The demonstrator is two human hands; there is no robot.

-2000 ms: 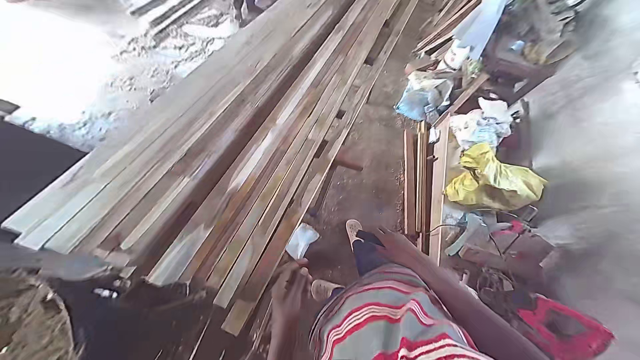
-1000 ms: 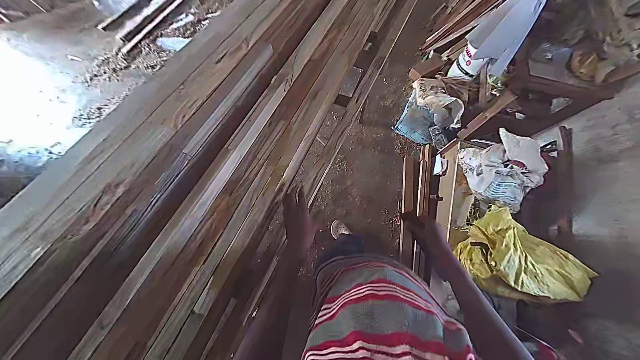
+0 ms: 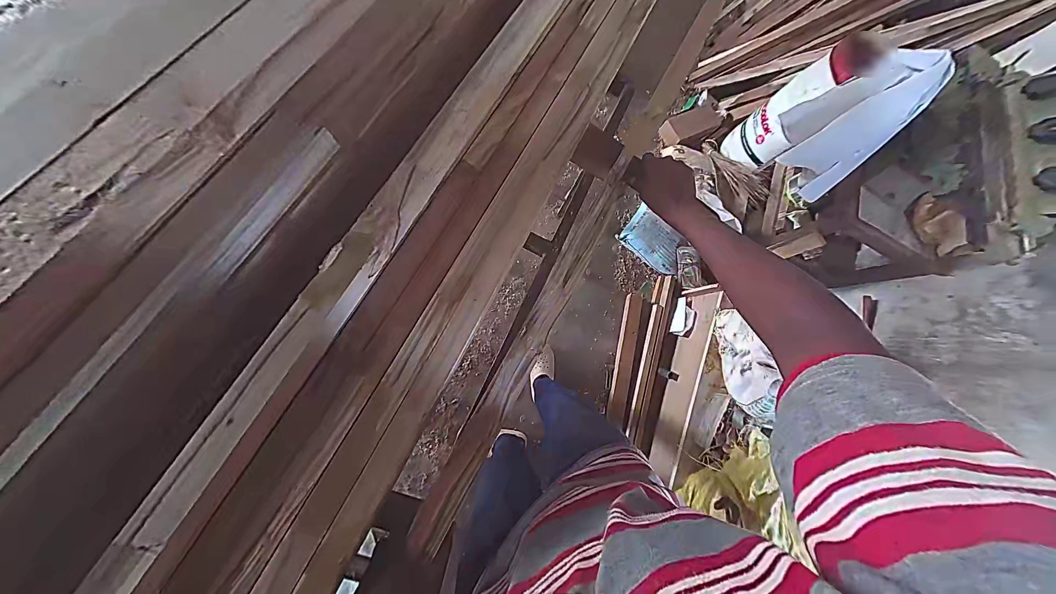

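Note:
My right hand (image 3: 664,183) reaches forward and is closed around the end of a short dark wooden block (image 3: 601,154), at the right edge of the lumber stack. The block lies across the narrow gap beside a long outer board (image 3: 549,297). Long wooden boards (image 3: 396,330) run side by side diagonally through the view, to the left of my body. My left hand is out of view.
At the right stand a white container (image 3: 763,132) with printing, a blue plastic packet (image 3: 652,239), wood offcuts (image 3: 635,355) and a yellow plastic sack (image 3: 742,487). Thin wood strips (image 3: 792,66) are piled at top right. My feet are on the ground beside the stack.
My right arm has stretched forward to the stack's edge, and the hand has taken hold of a block. My left hand, seen over the boards before, has left the view.

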